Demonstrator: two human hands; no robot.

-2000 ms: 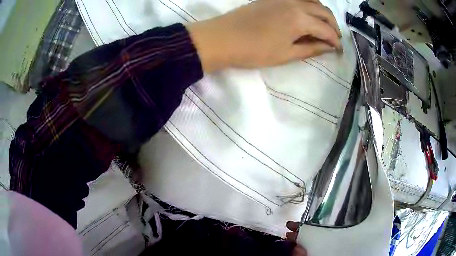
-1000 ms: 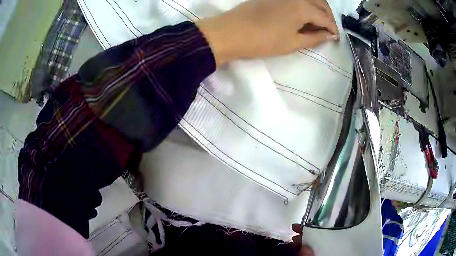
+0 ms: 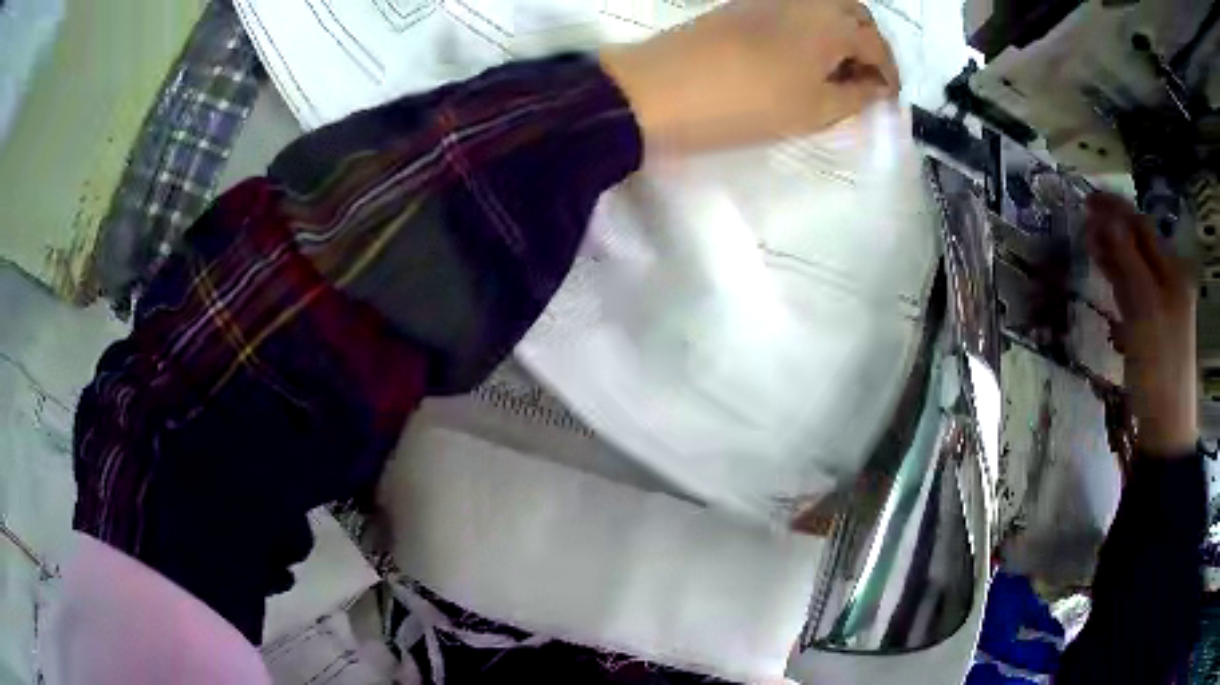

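Observation:
The white garment body (image 3: 749, 308) with rows of dark topstitching lies in front of me, partly blurred. My left hand (image 3: 789, 80) is closed on its upper edge, close to the machine; the fingertips are partly hidden. The shiny steel waistband folder (image 3: 910, 549) stands at the cloth's right side. The plain white waistband strip (image 3: 870, 666) shows at its lower mouth. My right hand (image 3: 1144, 288) is blurred, raised at the right beside the sewing machine head (image 3: 1070, 87), fingers apart, with nothing visible in it.
The worn machine bed (image 3: 1050, 442) lies right of the folder, partly behind my right arm. Blue material (image 3: 1017, 629) shows below it. Printed scale marks (image 3: 535, 406) show on the table edge under the cloth. Checked cloth (image 3: 187, 161) hangs at the upper left.
My right hand has left the strip at the folder's lower end and risen to the machine head. My left hand and the garment have shifted; the cloth's lower edge has moved up, uncovering the scale.

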